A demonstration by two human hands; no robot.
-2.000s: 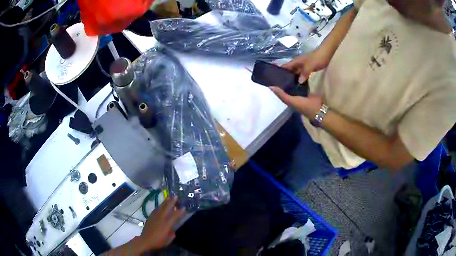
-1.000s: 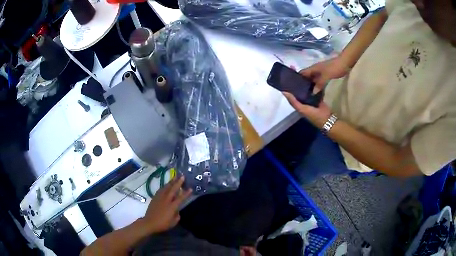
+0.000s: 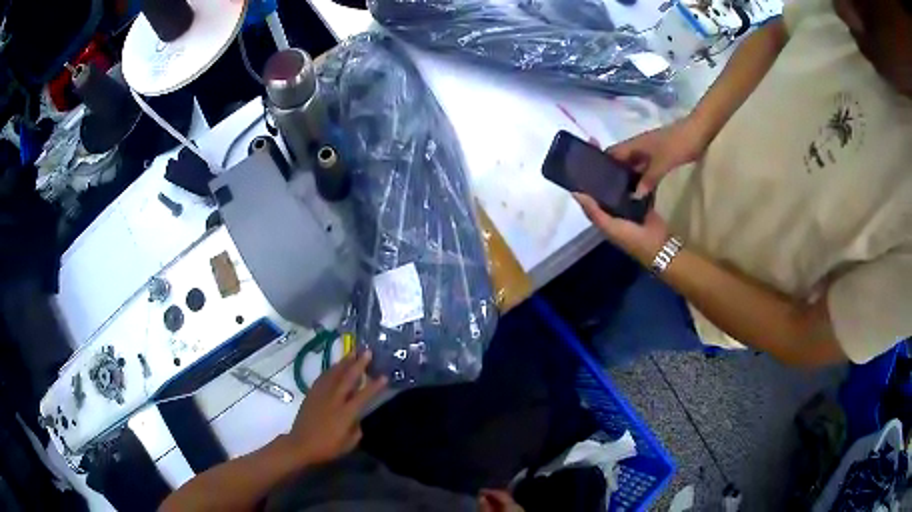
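A long clear plastic bag [image 3: 425, 220] with dark contents and small metallic glints lies along the table beside the machine head. A white label [image 3: 400, 295] is on its lower part. My left hand [image 3: 330, 405] reaches in from the lower left, fingers slightly apart at the bag's lower left corner; no firm grip shows. Green and yellow scissor handles [image 3: 317, 360] lie just beyond my fingers, with a slim silver tool [image 3: 262, 384] to their left. A small skin-toned patch at the bottom edge may be my right hand, but it is too cut off to tell.
The sewing machine [image 3: 150, 335] fills the left, with a metal flask [image 3: 292, 100] and small cones behind it. More bags [image 3: 520, 45] lie at the back. At right, a standing person holds a phone [image 3: 597, 175]. A blue crate [image 3: 640, 470] is on the floor.
The view has shifted, so the table and machine sit differently in the picture. My left hand stays by the bag's lower corner. The other person still holds the phone.
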